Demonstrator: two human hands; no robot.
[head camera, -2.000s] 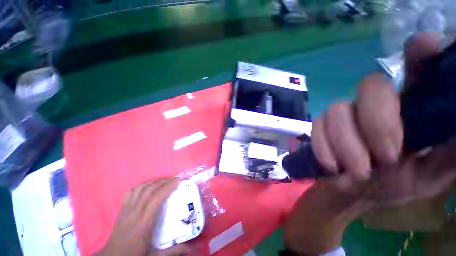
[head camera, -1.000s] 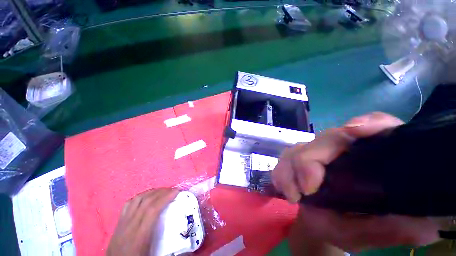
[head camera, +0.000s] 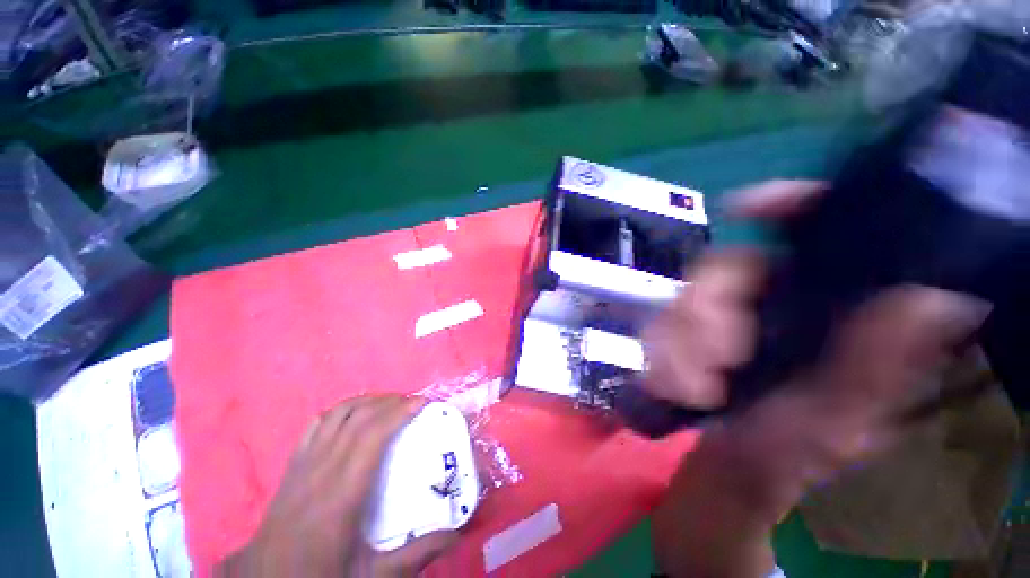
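Observation:
My left hand (head camera: 339, 485) holds the white device housing (head camera: 425, 474) from its left side, low on the red mat (head camera: 305, 339). The housing has small dark details on its face. Clear crumpled film (head camera: 497, 461) lies around the housing's right edge. My right hand (head camera: 723, 339), blurred, grips the thick black electric screwdriver (head camera: 813, 294), which has a pale label. The screwdriver's lower end is close to the front of the black and silver screw feeder (head camera: 616, 277). Its tip cannot be made out.
White tape strips (head camera: 450, 318) are stuck on the mat. A white printed sheet (head camera: 96, 452) and a labelled grey bag (head camera: 57, 282) lie at the left. A wrapped white unit (head camera: 153, 164) stands beyond them. More wrapped units (head camera: 683, 54) lie on the far green strip. Something brown (head camera: 904, 485) is at lower right.
The screwdriver has swung more upright in my right hand, its lower end now by the feeder's front. The view has shifted slightly. My left hand still holds the housing.

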